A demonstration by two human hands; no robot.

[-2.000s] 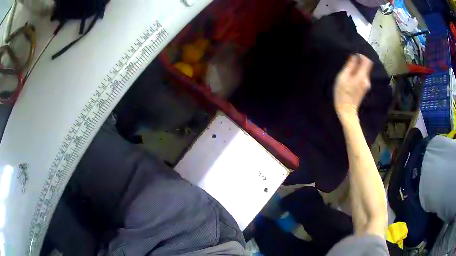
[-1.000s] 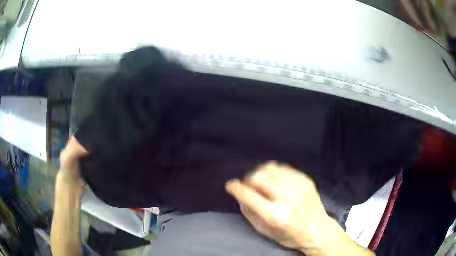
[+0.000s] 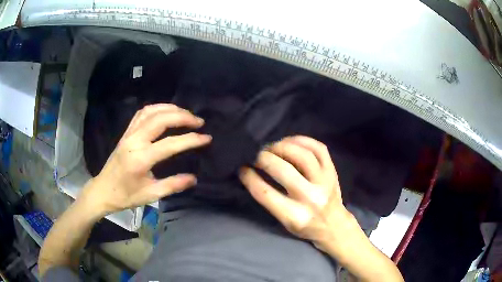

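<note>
A large dark garment [image 3: 330,132] lies over my grey-clothed lap, under the front edge of the white table. My left hand [image 3: 148,148] is over its left part, fingers spread and slightly bent, the fingertips near the cloth. My right hand [image 3: 300,184] is over the middle of the garment, fingers curled, thumb and fingertips at the cloth. Whether the right fingertips pinch the cloth cannot be told. The dark folds between my hands are hard to make out.
The white table edge [image 3: 264,27] with a printed ruler crosses the top. A pale bin [image 3: 71,121] with dark items stands at left. A red-edged tray [image 3: 426,204] and a white board [image 3: 397,220] are at lower right. Thread ends [image 3: 448,74] lie on the table, with blurred scissors handles beyond.
The garment has come down from the table edge and lies flatter on my lap. My left hand has moved right, from the garment's left edge to over it. The pale bin now shows.
</note>
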